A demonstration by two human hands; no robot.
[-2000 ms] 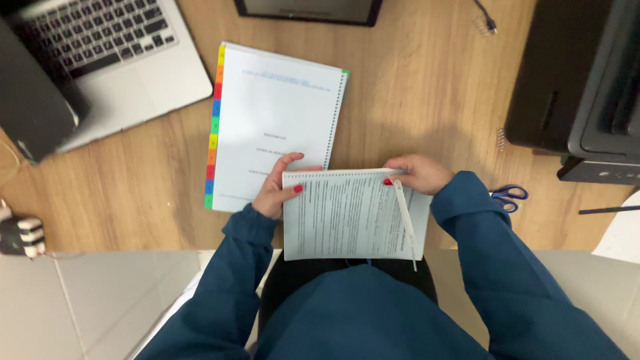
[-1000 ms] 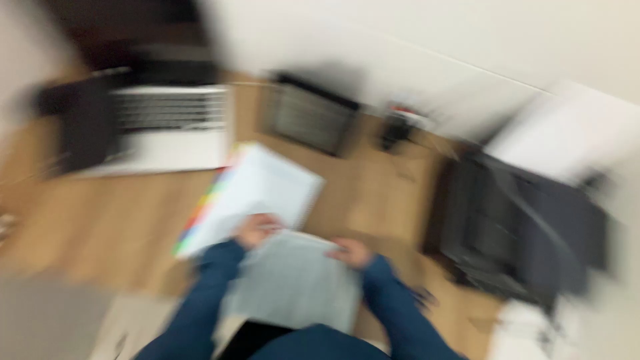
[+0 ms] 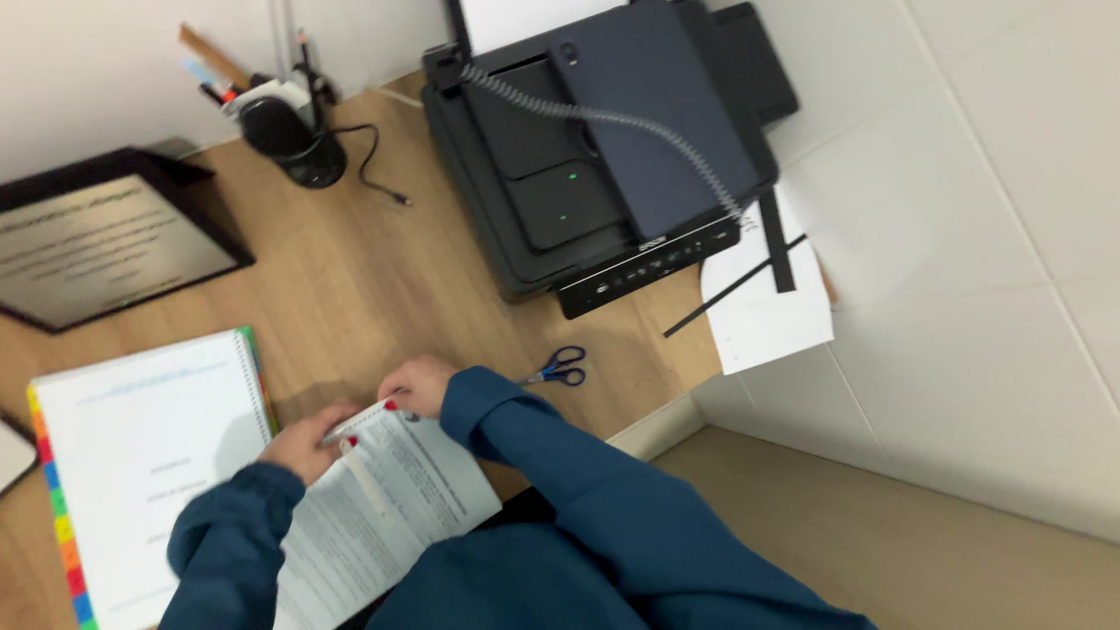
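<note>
A stack of printed sheets [image 3: 411, 490] with a row of punched holes along its top edge lies over the desk's front edge and my lap. My left hand [image 3: 311, 442] grips its holed edge, near a narrow white strip [image 3: 367, 481] that lies across the print. At the upper corner of the stack, my right hand [image 3: 420, 385] pinches the same edge. A spiral-bound document [image 3: 149, 455] with coloured index tabs rests to the left, partly behind my left sleeve. Blue-handled scissors [image 3: 560, 367] lie just right of my right hand, their blades partly hidden by the sleeve.
A black Epson printer [image 3: 490, 201] carries a dark tablet [image 3: 656, 122] and a loose plastic binding coil [image 3: 604, 114]. Paper and black strips lie at its right. A framed plaque [image 3: 96, 236], a pen holder [image 3: 276, 96] and a cable [image 3: 372, 179] stand or lie toward the wall.
The view has swung far to the right, toward the printer. Both hands stay on the holed edge of the sheets; the white strip, under my right hand two seconds ago, is now by my left.
</note>
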